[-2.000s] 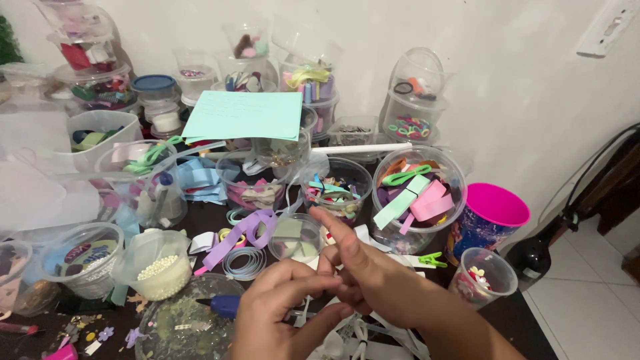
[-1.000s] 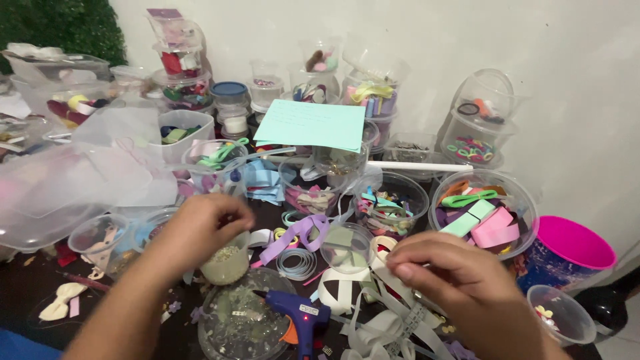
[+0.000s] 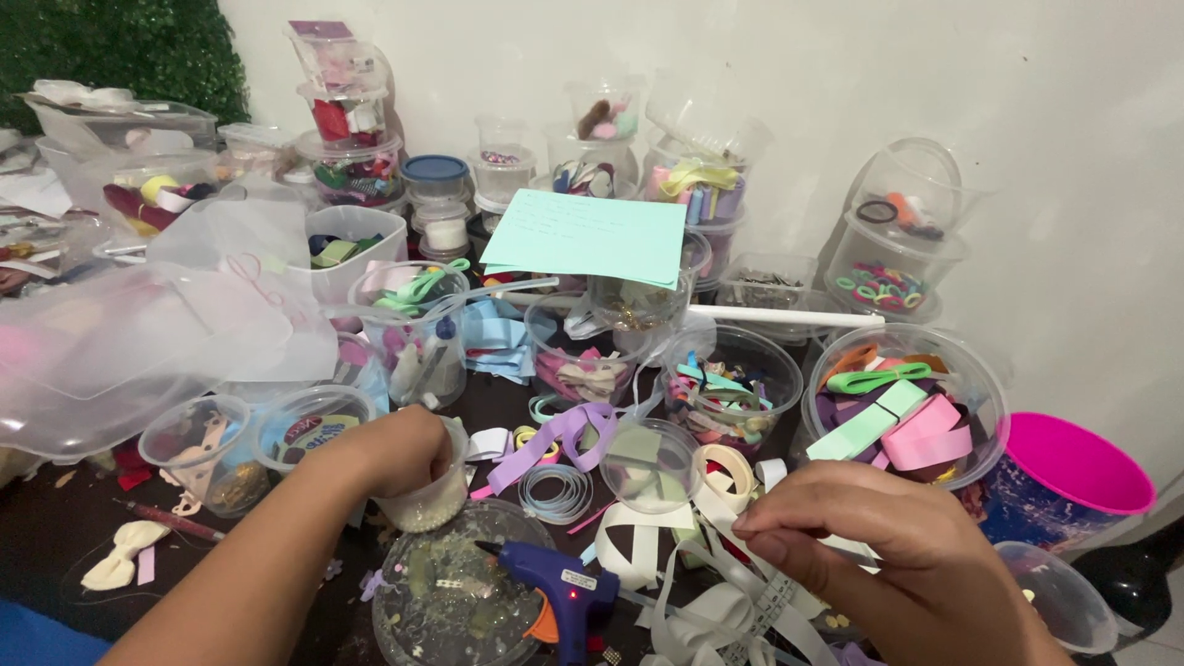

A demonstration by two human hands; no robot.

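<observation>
My left hand [image 3: 402, 449] reaches into a clear plastic cup of pale beads [image 3: 425, 504]; its fingertips are hidden inside. My right hand [image 3: 851, 536] is raised above a heap of white ribbon [image 3: 712, 610], thumb and forefinger pinched together; whether something tiny is between them I cannot tell. A blue hot glue gun [image 3: 564, 587] with an orange trigger and a lit red light lies between my hands, its nozzle over a round, glue-spotted plastic lid [image 3: 453, 592]. Lilac ribbon [image 3: 555, 444] and a coil of pale blue ribbon [image 3: 555, 493] lie behind the glue gun.
Tubs of ribbon pieces [image 3: 906, 407] and stacked containers [image 3: 356, 139] line the back by the wall. A mint paper [image 3: 592, 236] bearing writing rests on cups. Clear plastic bags [image 3: 139, 342] cover the left. A cream bow [image 3: 120, 555] lies front left, a pink-rimmed bin [image 3: 1073, 462] at right.
My hands, close together two seconds ago, have moved apart. Since one second ago my left hand has gone down into the bead cup. The view has swung left.
</observation>
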